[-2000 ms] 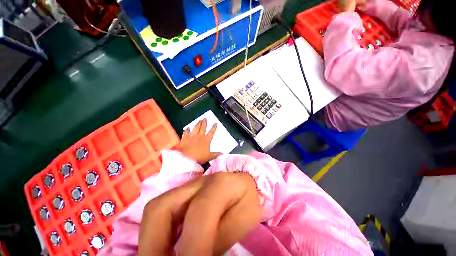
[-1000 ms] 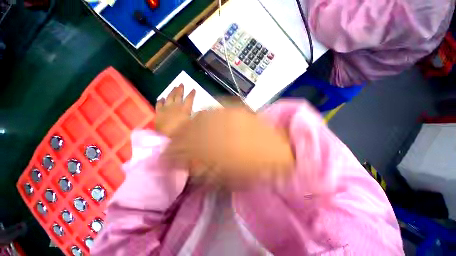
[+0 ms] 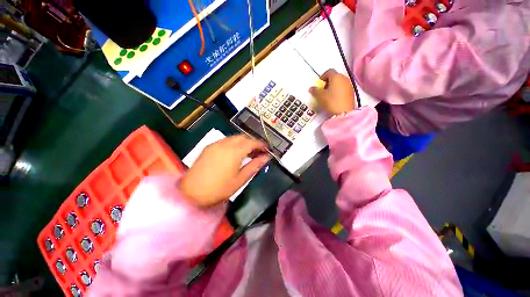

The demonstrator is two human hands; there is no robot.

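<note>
My left hand [image 3: 218, 168] is above the white card [image 3: 203, 145], palm down, and hides much of it. Its thumb and fingertips curl close together by the calculator's lower left edge; whether they pinch anything is unclear. My right hand [image 3: 339, 94] is over the record sheets [image 3: 302, 52], right of the calculator [image 3: 276, 119], with a small pale yellow slip [image 3: 319, 84] at its fingertips. The calculator lies on the sheets, with its dark display toward my left hand.
An orange-red tray [image 3: 125, 168] with silvery round watch heads [image 3: 87, 244] is at left, partly under my left sleeve. A blue box [image 3: 192, 64] with a red switch stands behind. Cables cross the sheets. A coworker's pink sleeve [image 3: 430, 75] and another red tray [image 3: 427, 17] are at upper right.
My right hand has moved from in front of my body out to the sheets, now with the yellow slip. My left hand, earlier flat on the card, has shifted right and curled.
</note>
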